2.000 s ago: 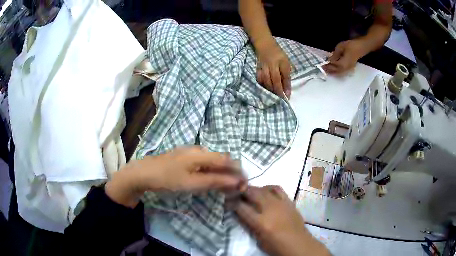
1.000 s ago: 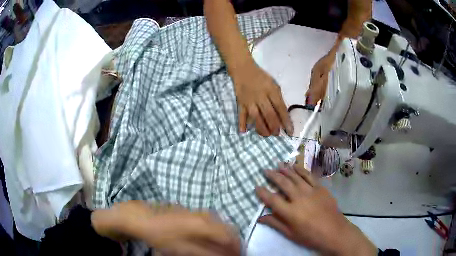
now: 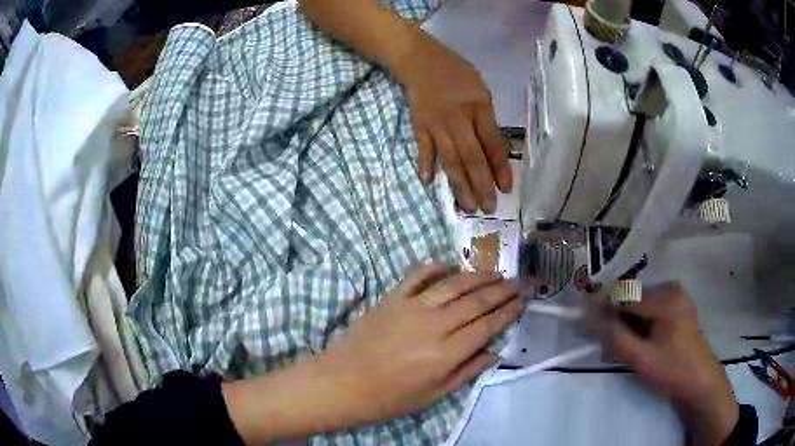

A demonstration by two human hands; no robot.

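The green-and-white checked garment piece [image 3: 253, 200] lies gathered left of the needle area, its white edge near the slide plate [image 3: 486, 248]. My left hand [image 3: 427, 340] lies flat on the piece, fingers spread near its right edge just in front of the plate. My right hand [image 3: 658, 348], partly blurred, is at the front of the sewing machine [image 3: 601, 131], fingers closed on the narrow white tape [image 3: 558, 357], which runs left towards the fabric edge. The needle tip is hidden behind the machine head's parts.
Another person's hand [image 3: 458, 131] presses on the checked piece behind the plate. White garment pieces [image 3: 52, 226] hang heaped at the left. Red-handled snips [image 3: 771, 373] lie at the right edge. The white table [image 3: 584, 409] shows in front of the bed.
The checked piece now reaches the plate. My left hand has come up onto it; my right hand has moved right, off the fabric, with the tape. The other person's second hand has left view.
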